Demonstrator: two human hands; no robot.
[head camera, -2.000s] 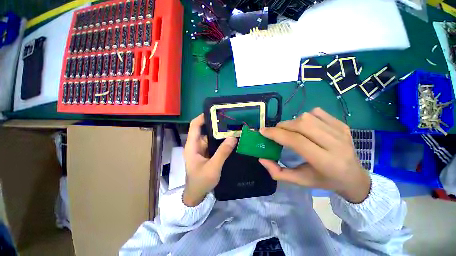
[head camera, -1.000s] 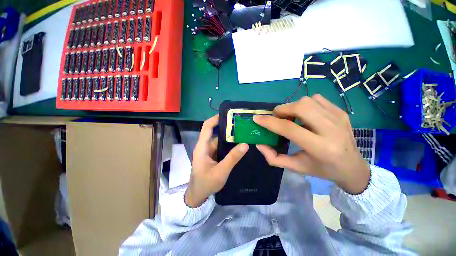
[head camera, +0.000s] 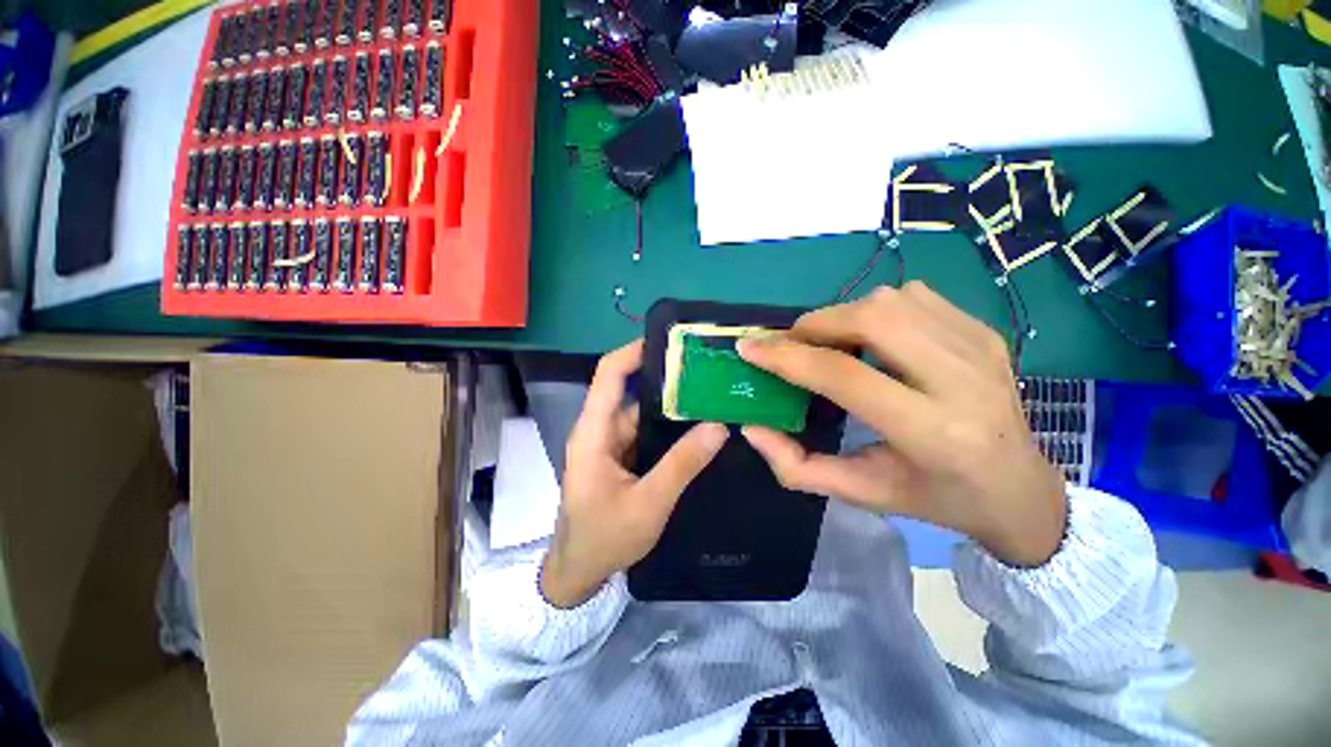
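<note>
A flat black housing (head camera: 726, 528) is held upright over the lap, its lettered end toward me. A green-backed panel (head camera: 742, 391) lies over the window, inside the cream frame (head camera: 673, 382), which shows at the left and top. My left hand (head camera: 619, 474) grips the housing's left edge, its thumb at the panel's lower edge. My right hand (head camera: 923, 423) has fingertips on the panel's top and its thumb at the lower edge. It covers the housing's upper right part. A thin lead with a white tip shows above the housing's upper left corner.
Red parts tray (head camera: 494, 175) at left on the green bench (head camera: 584, 299); a black housing (head camera: 91, 187) beyond it. White paper (head camera: 774, 183), panels with cream strips (head camera: 1017, 216) and a blue bin (head camera: 1201, 299) lie to the right. A carton (head camera: 321, 540) stands at lower left.
The green panel has moved from a tilted position at the frame's lower right to flat over the window. The housing and both hands shifted slightly right early on; little has moved in the last second.
</note>
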